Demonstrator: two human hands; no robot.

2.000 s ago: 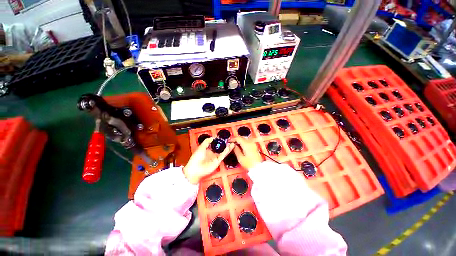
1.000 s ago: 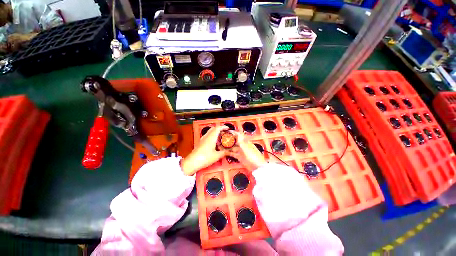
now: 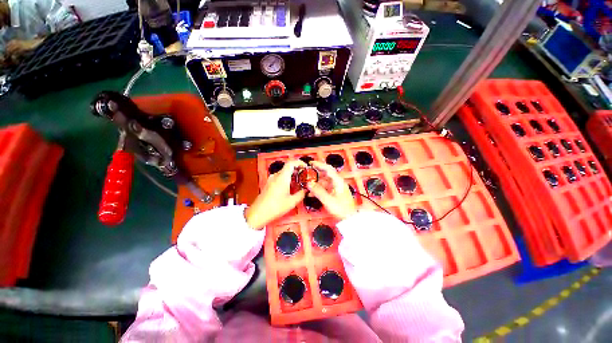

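My left hand (image 3: 276, 197) and my right hand (image 3: 333, 192) hold a round unit (image 3: 308, 177) between their fingertips, above the upper left part of the red-orange blister tray (image 3: 429, 249). The unit shows a dark rim and an orange-brown middle. Black glossy discs sit in several tray pockets, such as one disc (image 3: 331, 284) at the lower left. A thin dark test lead (image 3: 464, 213) loops over the tray from near my right hand. Whether it touches the held unit cannot be told.
A toggle clamp (image 3: 151, 149) with a red grip (image 3: 116, 187) stands left of the tray. Behind are a dispenser controller (image 3: 253, 80), a power supply (image 3: 386, 60) and a row of sample discs (image 3: 343, 115). A metal post (image 3: 478, 65) rises right. Stacked trays (image 3: 578, 208) lie beyond it.
The unit's face showed a lit mark two seconds ago; its orange-brown side shows now, so it has been turned over. Both hands stay close together over the tray. The view has shifted slightly.
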